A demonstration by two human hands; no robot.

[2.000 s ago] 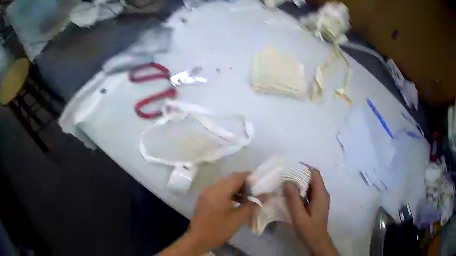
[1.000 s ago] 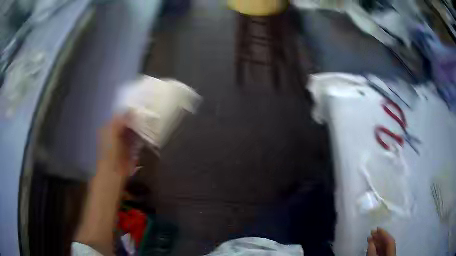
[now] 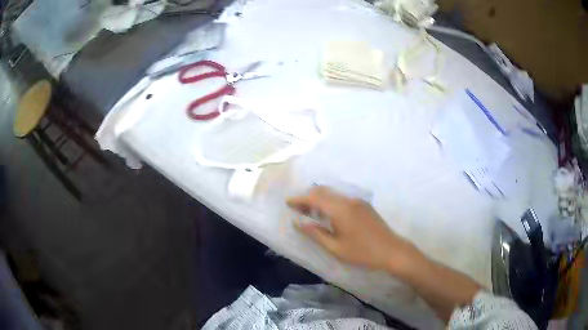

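My right hand [image 3: 351, 232] reaches in from the lower right, low over the near part of the white table [image 3: 393, 151]. It is blurred, with thumb and fingertips apart, and no held thing can be made out. A flat greyish plate, maybe the pressing template [image 3: 353, 191], shows partly behind its knuckles. My left hand is out of the picture. A white tie strip [image 3: 284, 159] lies in a loop beyond my right hand, with a small white ticket [image 3: 244, 183] at its near side. Red-handled scissors [image 3: 207, 108] lie beyond the loop.
A cream pocket stack [image 3: 353, 64] and narrow cream strips [image 3: 422, 64] lie at the far side. Bluish-white pieces [image 3: 474, 145] with a blue strip [image 3: 485, 111] lie right. The iron [image 3: 525, 271] stands lower right. A wooden stool [image 3: 33, 108] is left.
The view swung left over the floor, then back to the table. The cream cloth pieces, earlier in both hands and then in my left hand, are out of view with that hand.
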